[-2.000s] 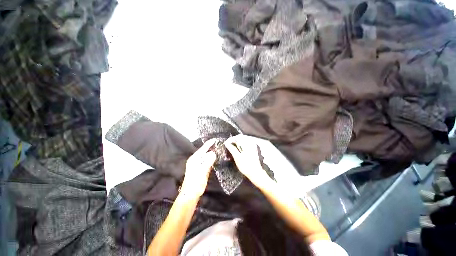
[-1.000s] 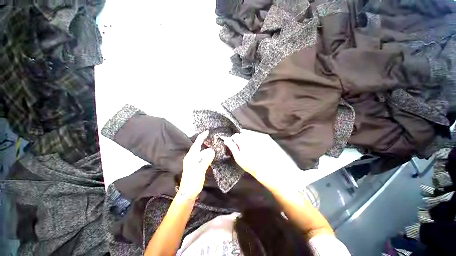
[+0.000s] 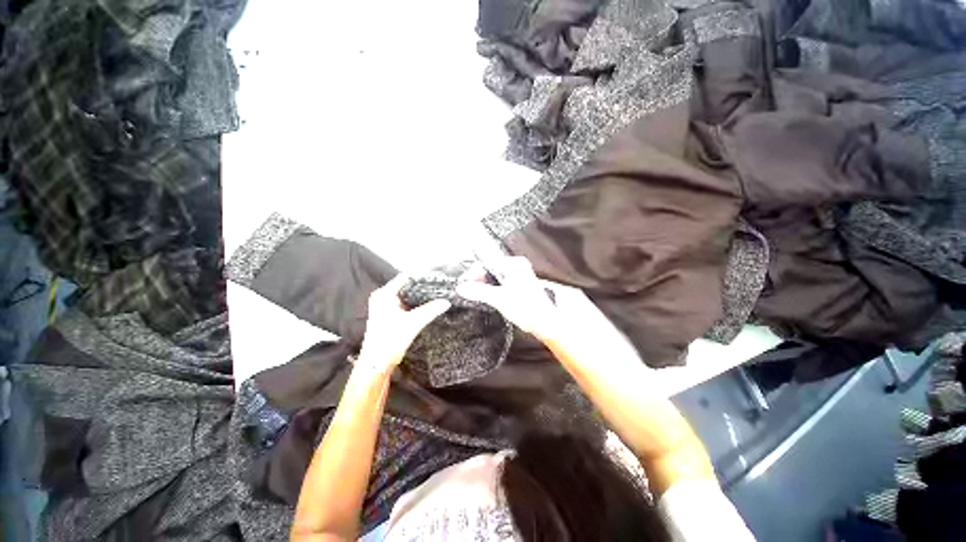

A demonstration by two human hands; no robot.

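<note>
A speckled coat turned inside out lies at the table's near edge, its brown lining point(image 3: 328, 281) showing and a sleeve with a speckled cuff point(image 3: 267, 246) pointing up and left. My left hand point(image 3: 394, 326) pinches the speckled collar or lapel point(image 3: 461, 344) at its left end. My right hand point(image 3: 519, 300) holds the same piece at its upper right edge. The speckled flap hangs down between my hands. Whether my right hand also hides a small tool, I cannot tell.
Brown-lined coats point(image 3: 636, 228) are heaped on the white table point(image 3: 360, 127) at the right. Dark plaid garments point(image 3: 64, 159) are piled at the far left, with a speckled garment point(image 3: 138, 423) below them. Grey-blue floor point(image 3: 816, 423) shows at the lower right.
The collar piece has turned from an upright, pointed shape to a wider flap folded towards me. My hands have moved slightly apart and grip its upper edge. The view has shifted slightly.
</note>
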